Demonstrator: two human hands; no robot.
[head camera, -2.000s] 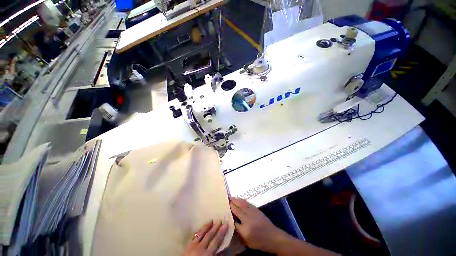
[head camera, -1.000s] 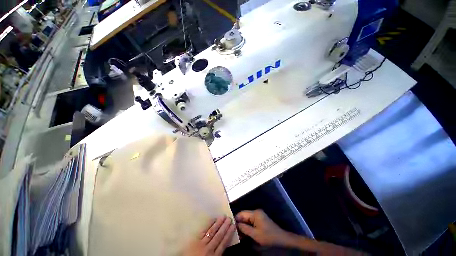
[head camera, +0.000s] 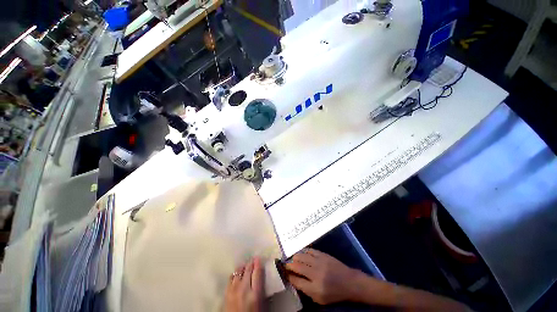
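A large beige panel (head camera: 189, 250) lies on the white table, its upper right corner at the presser foot and needle area (head camera: 249, 172) of the sewing machine. A small yellow sticker (head camera: 171, 207) is on the panel. My left hand (head camera: 245, 287) lies flat on the panel near its lower right edge, fingers slightly apart, a ring on one finger. My right hand (head camera: 314, 275) pinches the panel's right edge at the table front, where a dark strip shows. The panel's lower part is cut off by the picture's edge.
The white machine arm (head camera: 342, 79) with blue lettering spans the table. A stack of panels (head camera: 82, 265) stands at the left. A printed ruler scale (head camera: 366, 186) runs along the table front. A low grey surface (head camera: 495, 183) is at the right. A metal workway (head camera: 52, 189) slopes along the left.
The view has shifted. My right hand has come up against the panel edge and now pinches it near my left hand. The panel's lower right edge is more lifted and folded.
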